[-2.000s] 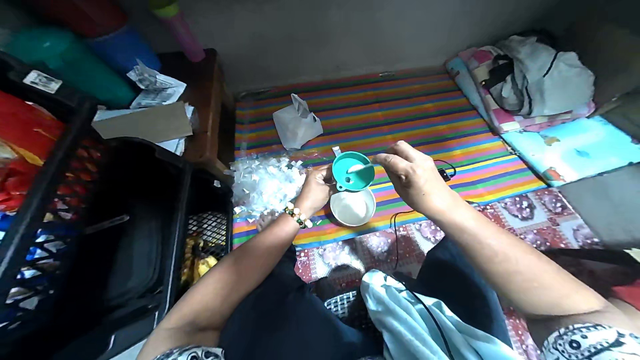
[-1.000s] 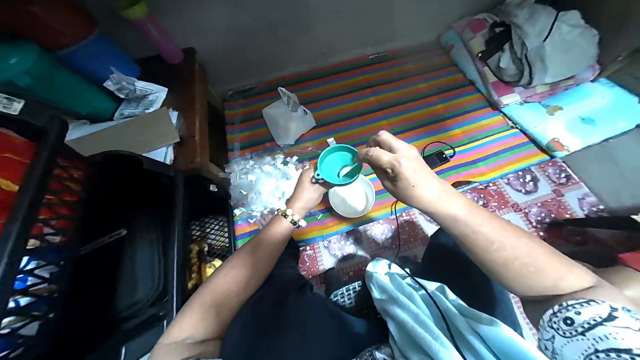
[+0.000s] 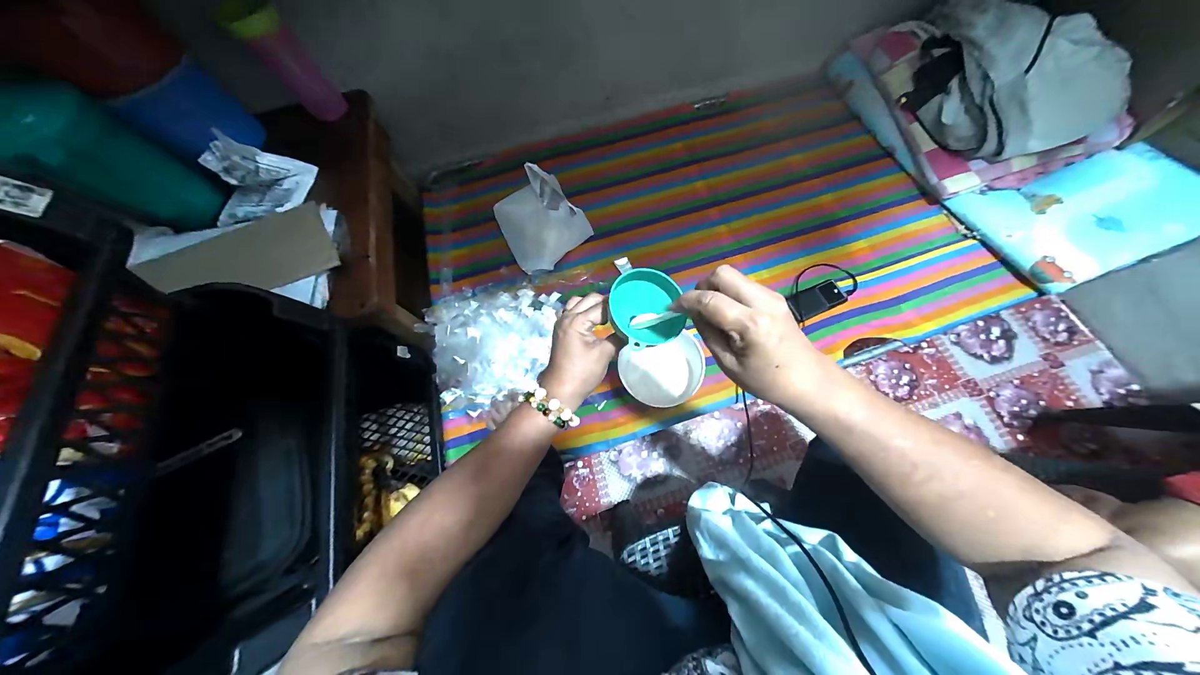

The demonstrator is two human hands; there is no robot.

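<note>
My left hand (image 3: pixel 579 345) grips the left side of a teal plastic funnel (image 3: pixel 641 292), above the striped mat. A small spoon (image 3: pixel 659 320) with a pale tip is pinched in my right hand (image 3: pixel 745 328), its end inside the funnel. Just below the funnel sits a round white bowl (image 3: pixel 664 373) of white powder, its far edge partly hidden. Left of my left hand lies a heap of small clear plastic pieces (image 3: pixel 492 347), perhaps little bags. What is under the funnel is mostly hidden by my fingers.
A translucent plastic bag (image 3: pixel 541 220) stands on the striped mat (image 3: pixel 750 197). At right are a black device (image 3: pixel 818 298) with a cable and folded bedding (image 3: pixel 984 141). Black crates (image 3: pixel 342 469) and a wooden stand (image 3: pixel 361 206) line the left side.
The spoon's end has shifted from the funnel's right side, one second ago, to farther inside it. My left hand has kept its hold on the funnel.
</note>
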